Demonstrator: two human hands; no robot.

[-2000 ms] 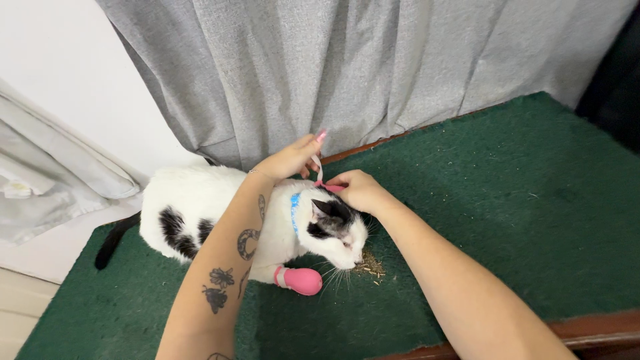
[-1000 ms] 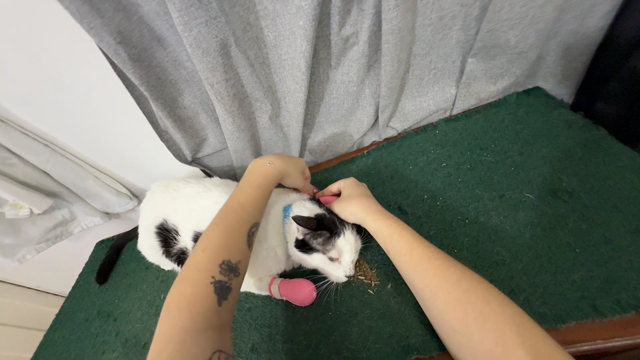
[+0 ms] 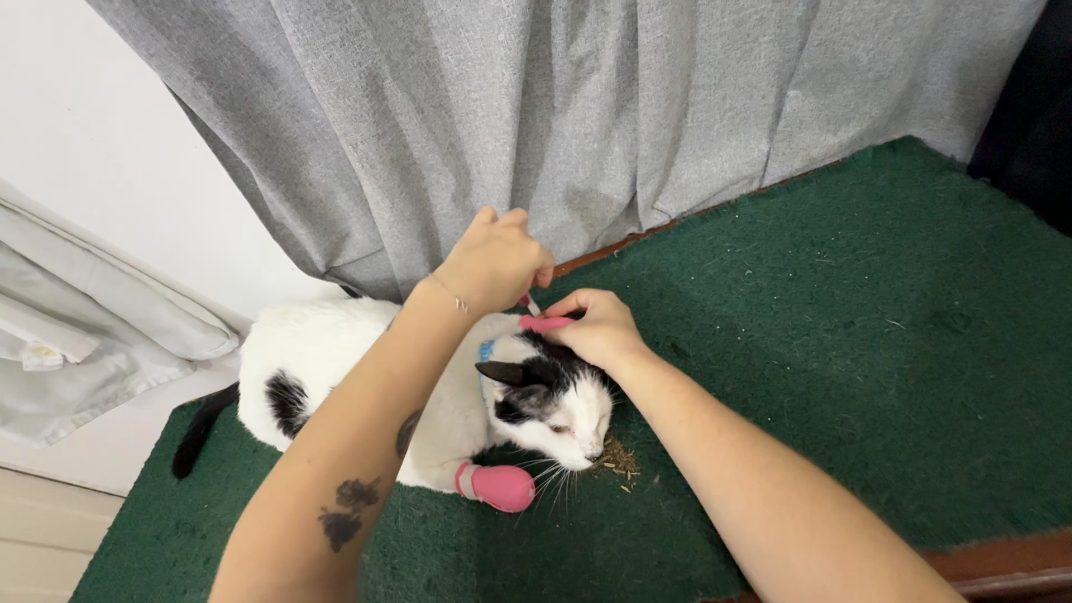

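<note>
A white cat with black patches [image 3: 322, 343] lies on its belly, a blue collar [image 3: 487, 356] round its neck. One front paw wears a pink bootie [image 3: 502, 487] with a pale strap. A second pink bootie [image 3: 546, 323] shows beyond the cat's neck, and my right hand [image 3: 599, 331] pinches it between thumb and fingers. Just above it, my left hand [image 3: 498, 264] is closed at the pale strap [image 3: 533, 306] of that bootie, its fingertips partly hidden. Whether the second bootie is fully on a paw cannot be seen. Dried herb bits [image 3: 618, 461] lie at the cat's nose.
Green carpet [image 3: 837, 335] covers the raised surface, which has a wooden edge [image 3: 1005, 561] at the lower right. A grey curtain [image 3: 569, 109] hangs along the back. White cloth [image 3: 92, 335] hangs at the left, and something dark stands at the far right.
My left hand has lifted from beside the right hand, with its fingers curled. My right hand has stayed at the pink bootie by the cat's neck.
</note>
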